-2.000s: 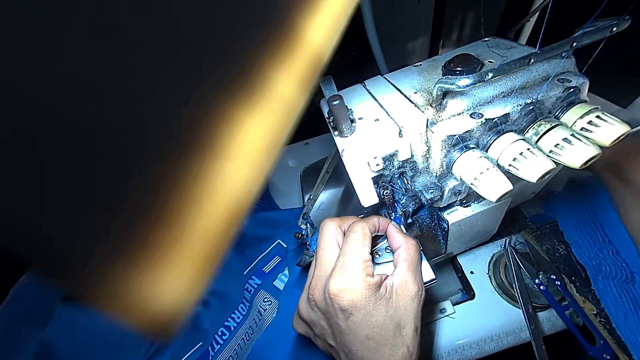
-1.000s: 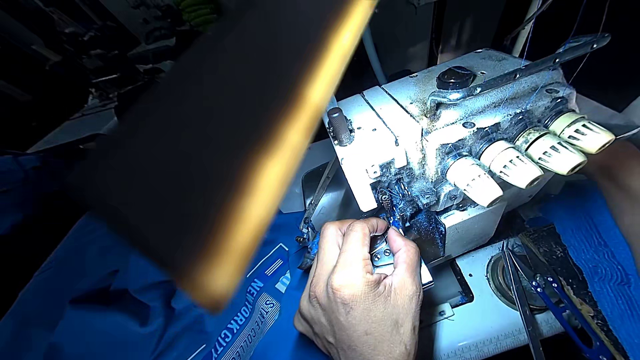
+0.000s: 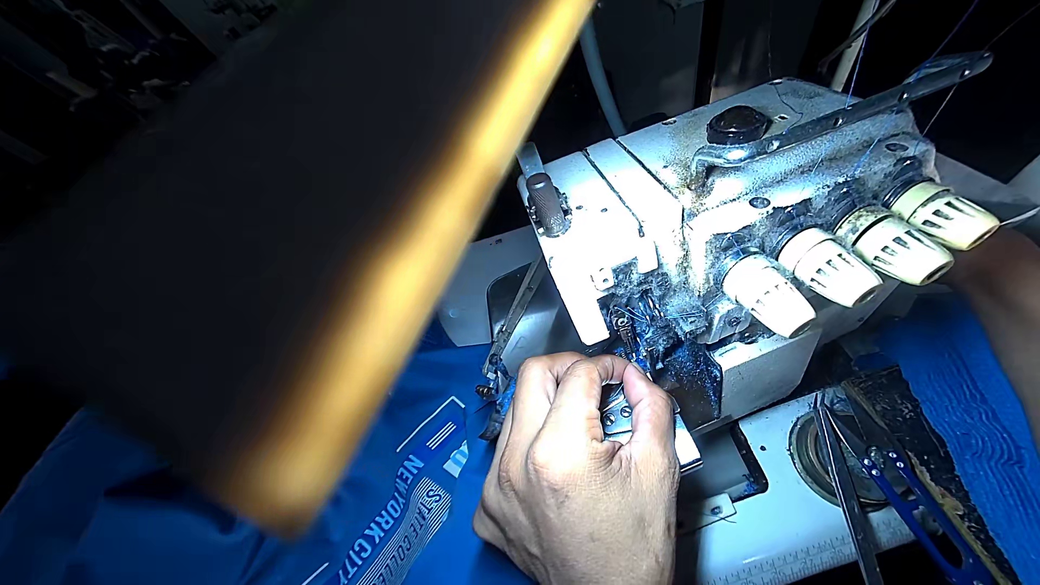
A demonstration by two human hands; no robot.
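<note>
An overlock sewing machine (image 3: 650, 187) stands at right centre, with lint on its head and a row of cream tension dials (image 3: 830, 266). My left hand (image 3: 577, 463) is at the needle area, thumb and fingertips pinched together just below the needle clamp (image 3: 624, 325), over the metal presser foot plate (image 3: 619, 414). Whether anything is between the fingertips cannot be seen. Blue printed fabric (image 3: 390, 496) lies left of and beneath this hand. My right forearm reaches in at the right edge, behind the dials; the right hand itself is hidden.
Metal tweezers (image 3: 845, 496) and blue-handled thread snips (image 3: 902, 479) lie on the machine bed at lower right. More blue fabric (image 3: 967, 406) lies beyond them. A blurred dark panel with a bright edge (image 3: 390, 325) blocks much of the upper left. Threads run down to the machine.
My left hand stays at the needle area with its fingertips pinched. The blurred dark panel has shifted within the view. Nothing else has plainly moved.
</note>
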